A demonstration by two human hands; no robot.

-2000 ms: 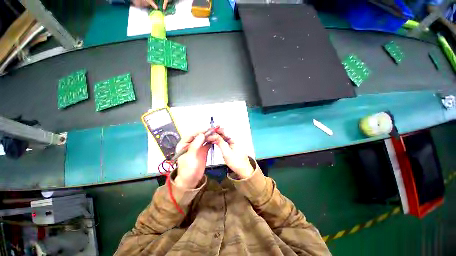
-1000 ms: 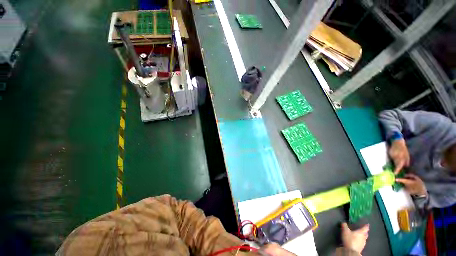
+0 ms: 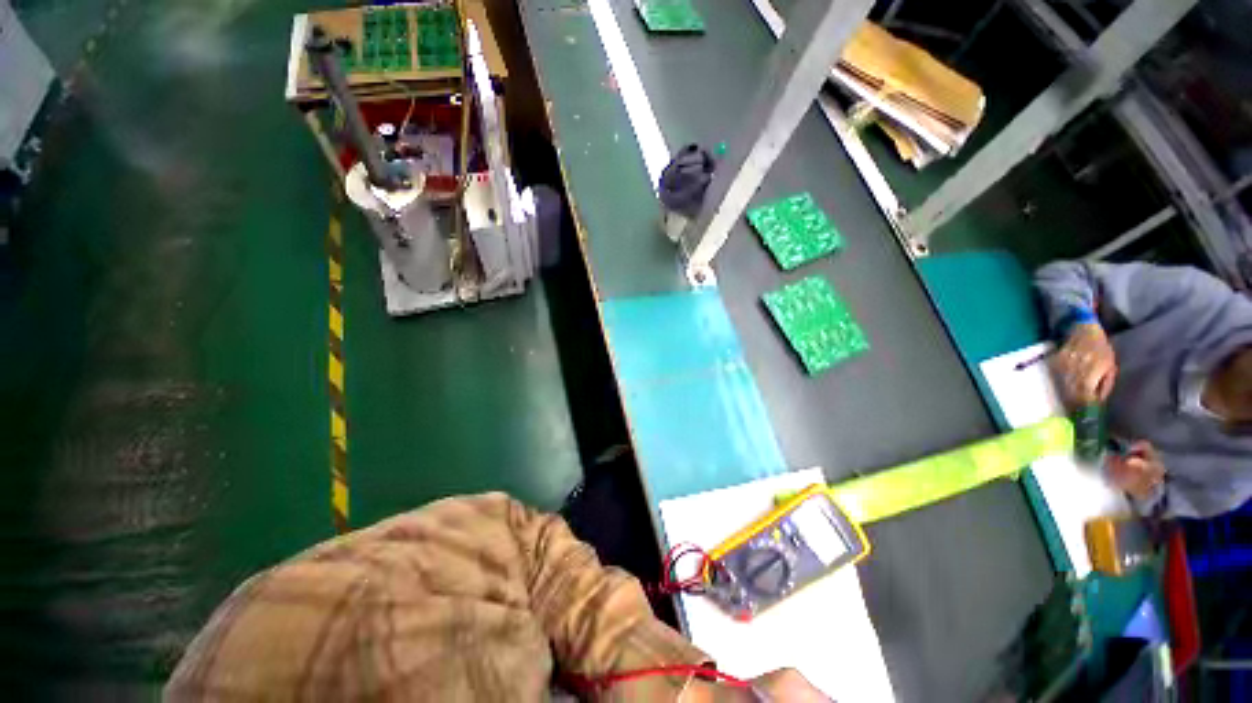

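The multimeter, with a yellow-orange rim, lies tilted on the white sheet. Its red wire loops at its lower end and runs over my left sleeve. My left hand is cut off by the bottom edge; its fingers and anything in them are hidden. My right hand is not in view. A dark green blurred shape, probably a circuit board, shows at the lower right. Two green circuit boards lie on the dark conveyor belt.
A yellow-green strip crosses the belt. A person in grey works opposite, near another meter. A metal post rises from the bench. A cart with boards stands on the green floor beside yellow-black tape.
My right hand has left the view and the board has gone from the strip. A dark green shape now shows lower right. The view has shifted slightly, and my left hand is lower in it.
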